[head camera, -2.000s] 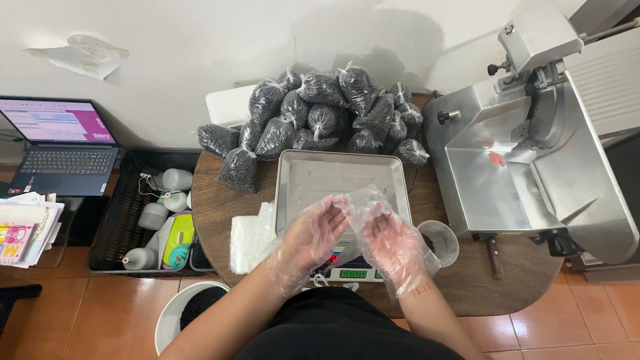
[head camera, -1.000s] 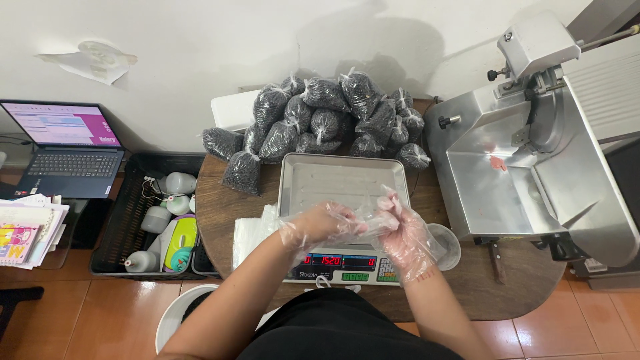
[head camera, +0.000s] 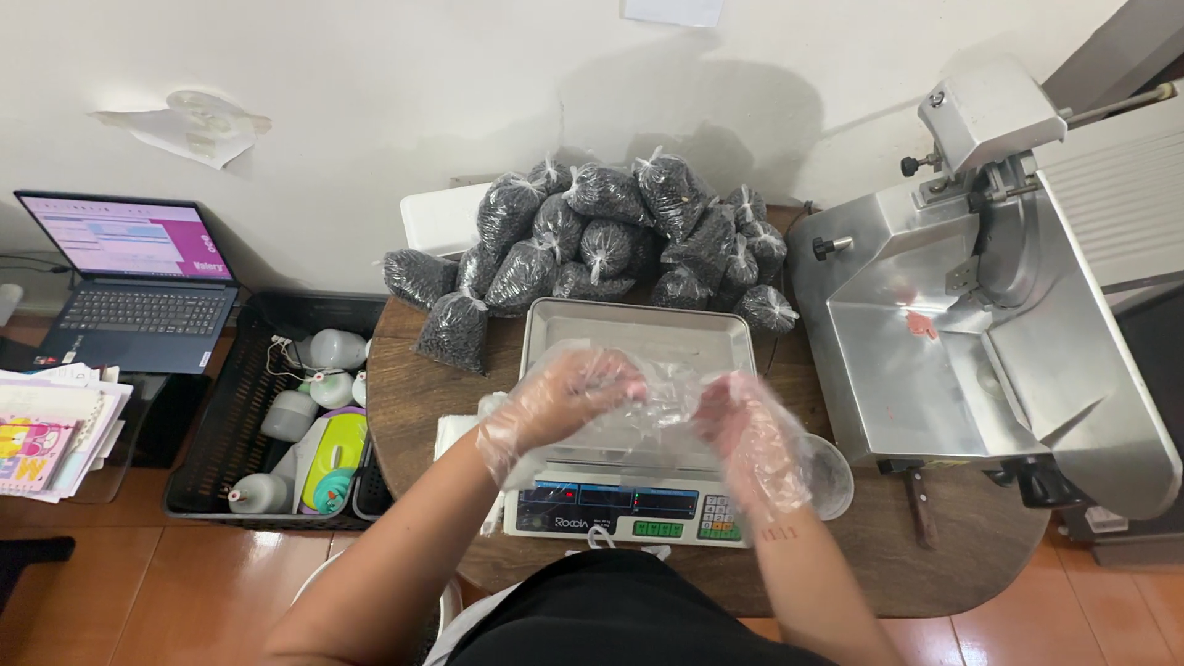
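Both my hands wear clear plastic gloves and hover over the metal tray of a digital scale (head camera: 638, 324). My left hand (head camera: 578, 393) pinches one side of a clear plastic bag (head camera: 671, 393). The other side is at my right hand (head camera: 745, 425), which is blurred, its fingers curled toward the bag. The scale's display panel (head camera: 606, 504) shows below my hands. Behind the tray lies a heap of knotted clear bags filled with dark granules (head camera: 606, 245). A clear plastic cup (head camera: 828, 476) stands by my right hand, and white plastic bags (head camera: 453, 439) lie left of the scale.
A metal slicing machine (head camera: 888, 370) stands at the right of the round wooden table (head camera: 980, 555), a wooden-handled knife (head camera: 920, 509) before it. On the left are a black crate (head camera: 208, 444) with bottles, an open laptop (head camera: 139, 296) and papers (head camera: 65, 425). A white bucket (head camera: 450, 606) is below.
My hands have come together from apart with palms up, then drawn a little apart again, with clear plastic between them. The red digits visible one second ago are now mostly unlit.
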